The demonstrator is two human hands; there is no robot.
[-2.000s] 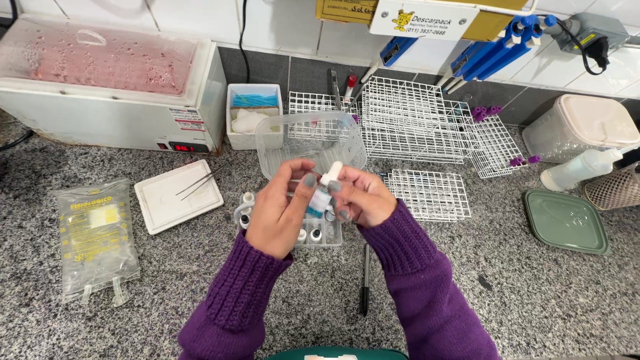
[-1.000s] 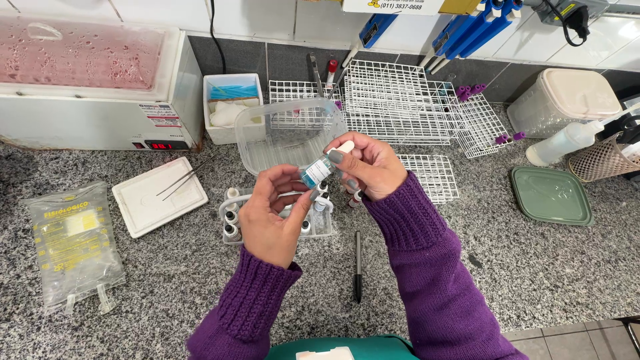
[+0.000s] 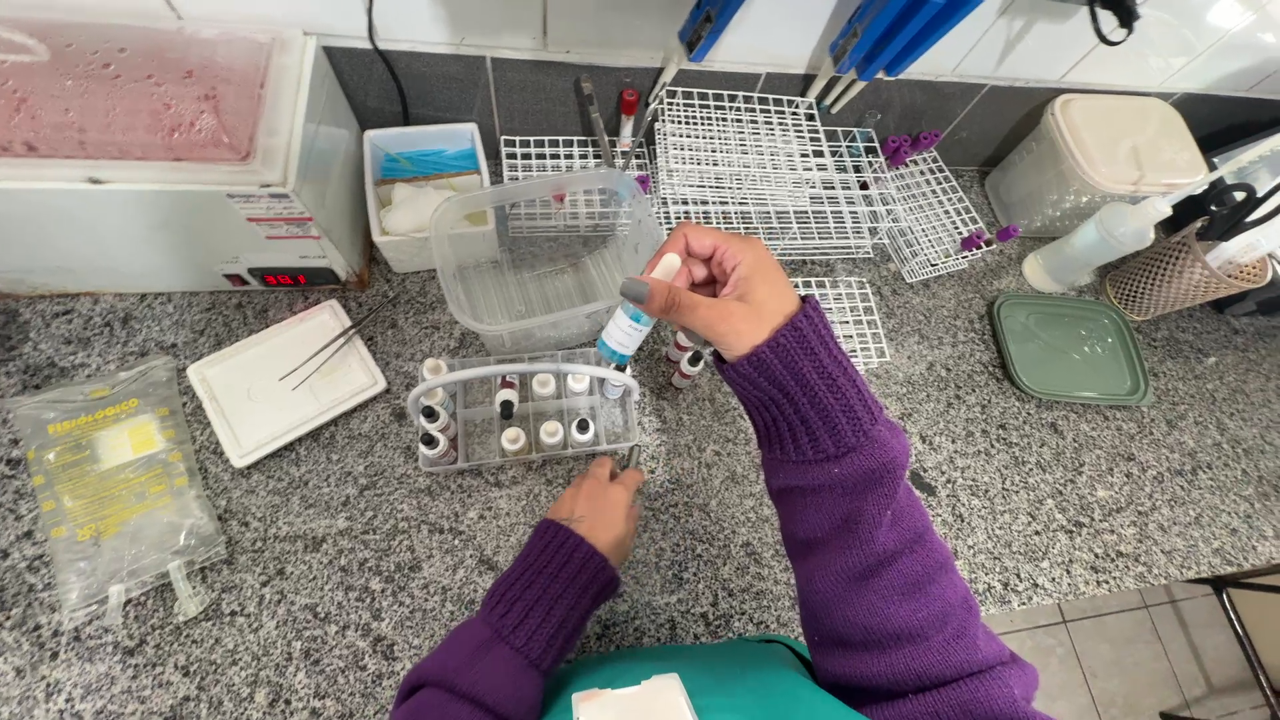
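Note:
My right hand [image 3: 722, 285] holds a small dropper bottle of blue liquid [image 3: 624, 332], with a white cap and a printed label, tilted above the right end of a clear plastic bottle rack [image 3: 535, 462]. In the rack's compartments stand several small bottles with white or black caps, one of them a white-capped bottle [image 3: 551, 434]. My left hand [image 3: 598, 505] is just in front of the rack, its fingers around a dark pen [image 3: 634, 457], mostly hidden by the hand. Right of the rack, partly under my right hand, are dark red bottles with black caps [image 3: 688, 368].
Behind the rack sits a clear plastic tub [image 3: 545, 325]. White wire racks [image 3: 760, 170] stand along the wall. At left are a white tray [image 3: 275, 390] with tweezers [image 3: 335, 350], a saline bag [image 3: 125, 500] and a heated bath [image 3: 180, 225]. A green lid [image 3: 1072, 350] lies at right.
My left hand has let go of the blue bottle and moved down to the pen, which lay on the counter before. The right hand keeps the bottle.

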